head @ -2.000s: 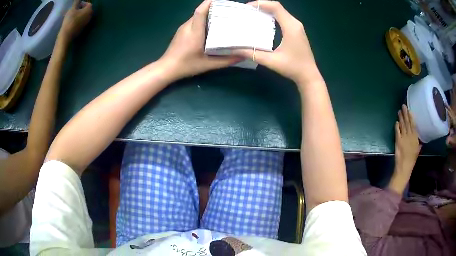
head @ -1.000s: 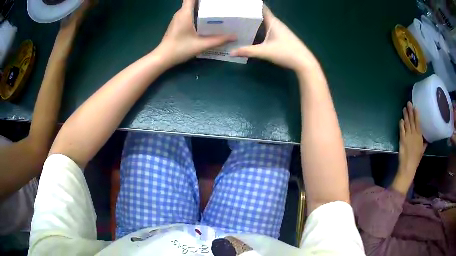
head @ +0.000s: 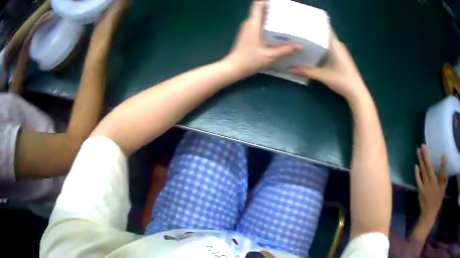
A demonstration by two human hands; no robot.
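A small white box-shaped block (head: 296,24) is held above the dark green table at the top centre. A blue mark shows on its near face, and its upper edges look ridged. My left hand (head: 256,49) grips its left side, thumb across the near face. My right hand (head: 337,69) grips its right side, thumb at the lower near corner. A flat white piece (head: 285,76) sticks out below the block; whether it is joined to it I cannot tell. The fingers on the far sides are mostly hidden.
The green table's pale front edge (head: 262,147) runs slantwise above my lap. At the left, another person's arm reaches to a white round part (head: 80,6); a second white round part (head: 54,41) is nearby. At the right, another person's hand (head: 429,176) touches a white unit (head: 440,135).
The view has turned, so the scene is shifted and tilted. The block was first seen with its ridged face and a thin band across it; now the face with the blue mark shows. Both hands still hold it.
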